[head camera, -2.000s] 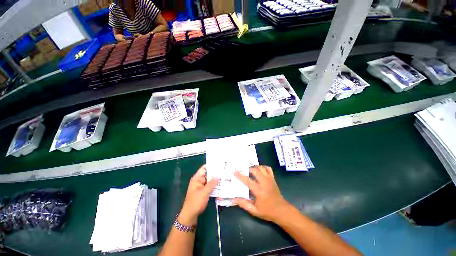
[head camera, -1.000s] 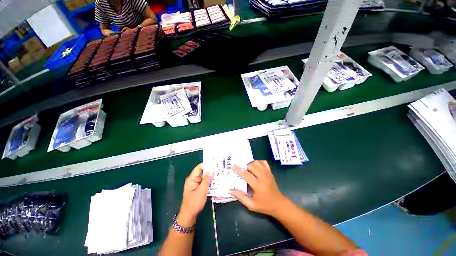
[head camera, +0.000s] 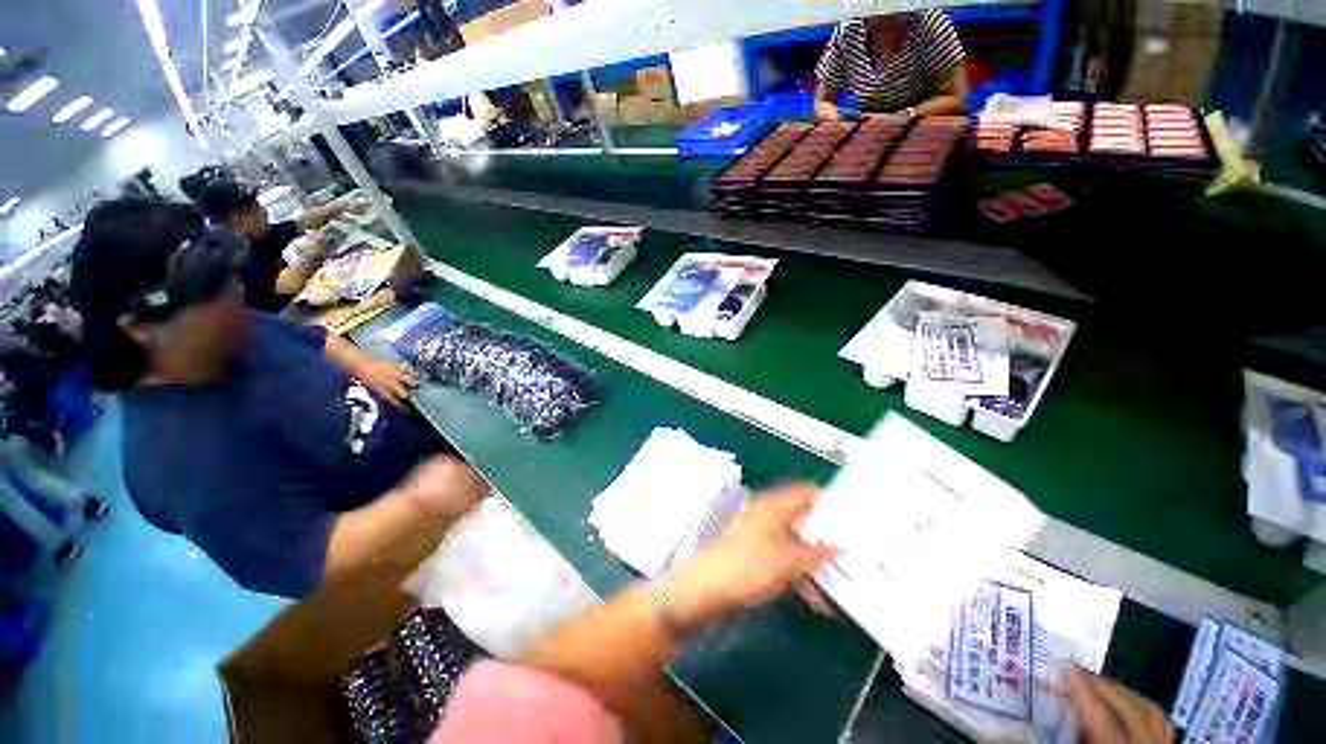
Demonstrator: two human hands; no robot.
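Note:
My left hand (head camera: 764, 552), slightly blurred, grips the left edge of a white leaflet (head camera: 923, 523), tilted above the bench. My right hand (head camera: 1117, 709), cut off by the bottom edge, pinches the right edge of a small blue-bordered insert card (head camera: 992, 647). The card lies over further white leaflets (head camera: 1083, 611), partly under the held leaflet. A small pile of insert cards (head camera: 1229, 683) is at the lower right, beside my right hand. A loose white paper pile (head camera: 669, 502) lies left of my left hand.
White packing trays (head camera: 967, 356) stand on the green belt beyond the white rail (head camera: 698, 381). A shiny black bagged bundle (head camera: 502, 375) lies on the bench. A person in dark clothes (head camera: 269, 436) is at left, near an open carton (head camera: 291, 661). Another person (head camera: 890, 66) sits across.
The view has swung left, bringing the person and carton into sight. My left hand has moved left with a leaflet, apart from my right hand. The insert card now shows at my right fingertips.

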